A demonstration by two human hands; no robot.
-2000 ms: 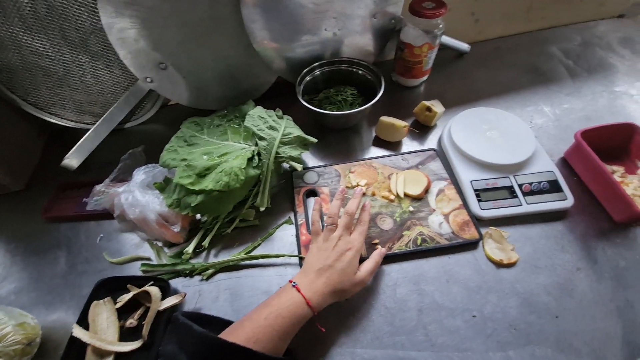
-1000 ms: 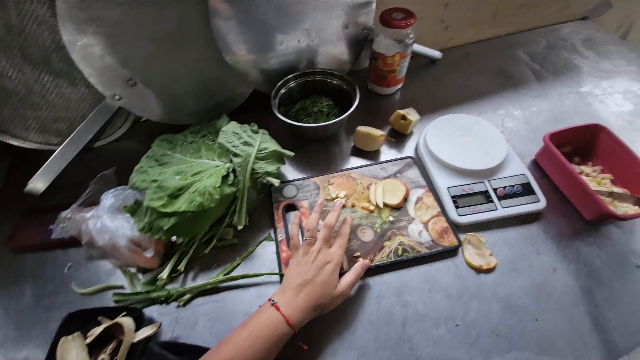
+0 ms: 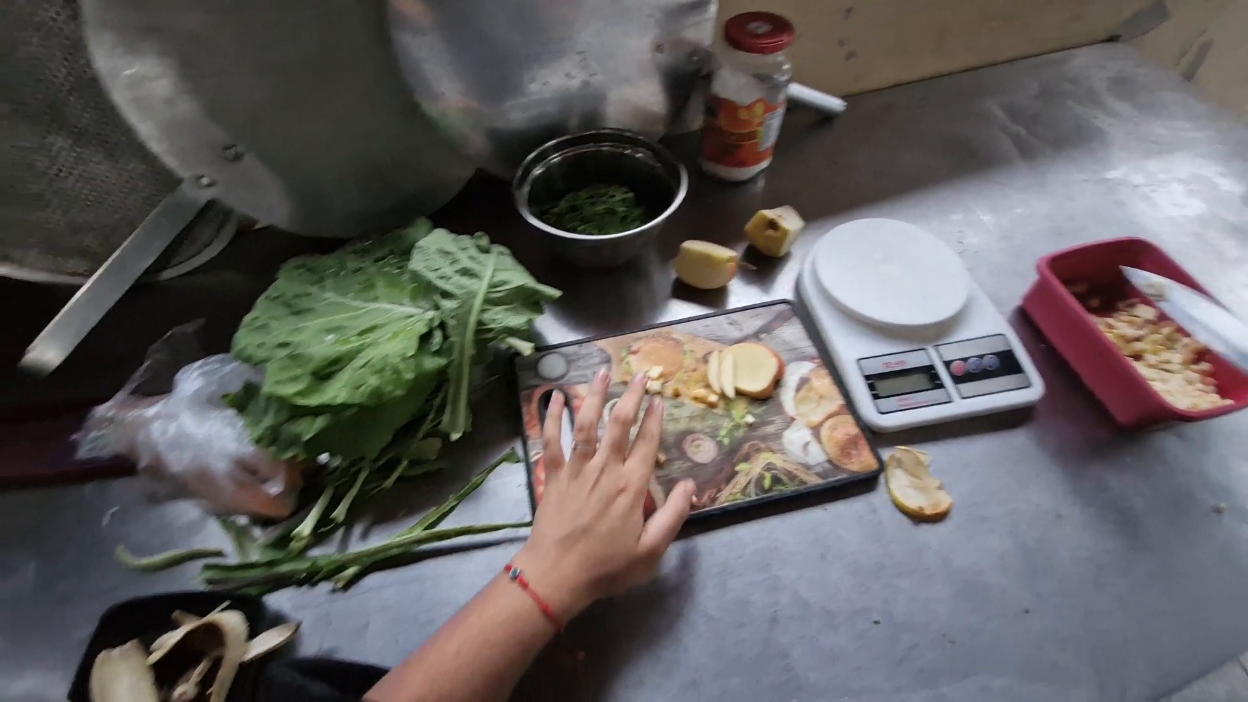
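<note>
My left hand (image 3: pixel 600 487), with a red bracelet at the wrist, lies flat with fingers apart on the left part of a printed cutting board (image 3: pixel 809 458). Sliced yellow fruit (image 3: pixel 746 370) and small diced bits lie near the board's upper middle. My right hand is out of view. Beyond the board sit two peeled fruit pieces (image 3: pixel 706 264). At the right, a knife blade (image 3: pixel 1185 310) reaches into a red tub (image 3: pixel 1082 366) holding diced fruit (image 3: pixel 1155 356).
A white digital kitchen scale (image 3: pixel 916 322) stands right of the board, a piece of peel (image 3: pixel 916 484) below it. Leafy greens (image 3: pixel 361 341) and a plastic bag (image 3: pixel 200 429) lie left. Behind are a steel bowl (image 3: pixel 600 239), a red-lidded jar (image 3: pixel 746 107) and large pan lids (image 3: pixel 273 107). Peels fill a black container (image 3: pixel 175 604).
A knife blade now shows clearly over the red tub at the right. My left hand stays spread on the cutting board.
</note>
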